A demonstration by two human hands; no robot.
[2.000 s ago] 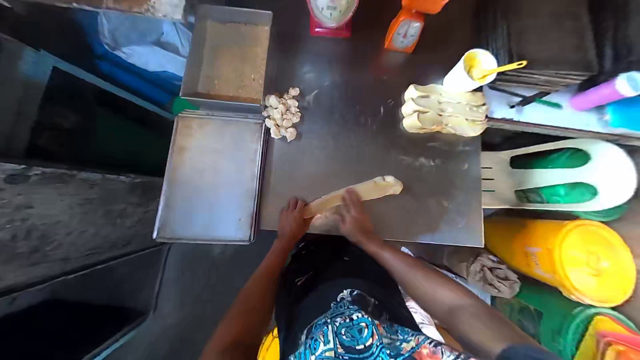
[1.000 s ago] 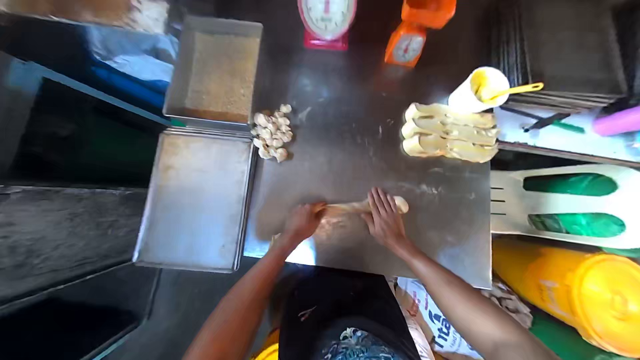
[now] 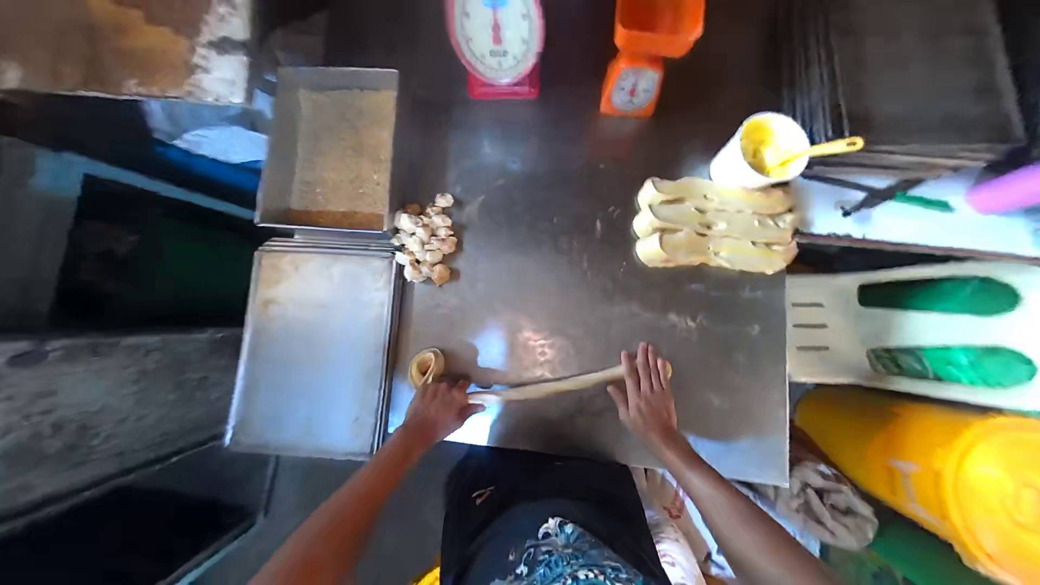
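A long thin dough strip lies across the near part of the metal table. My left hand grips the strip toward its left end, where the dough continues into a small coil just beyond the fingers. Flat on the strip's right end rests my right hand, palm down with its fingers slightly apart. Several small dough pieces are heaped by the trays at the left. Toward the right, several flattened, pale dough strips lie side by side.
Stacked flat trays and a deep baking pan flank the left edge. Two scales, one pink and one orange, stand at the back. A white tub holds a yellow-handled utensil. A white plastic chair adjoins the right edge.
The strip is longer and thinner than before, and a coil now shows at its left end. My hands are farther apart. The view has moved closer to the table.
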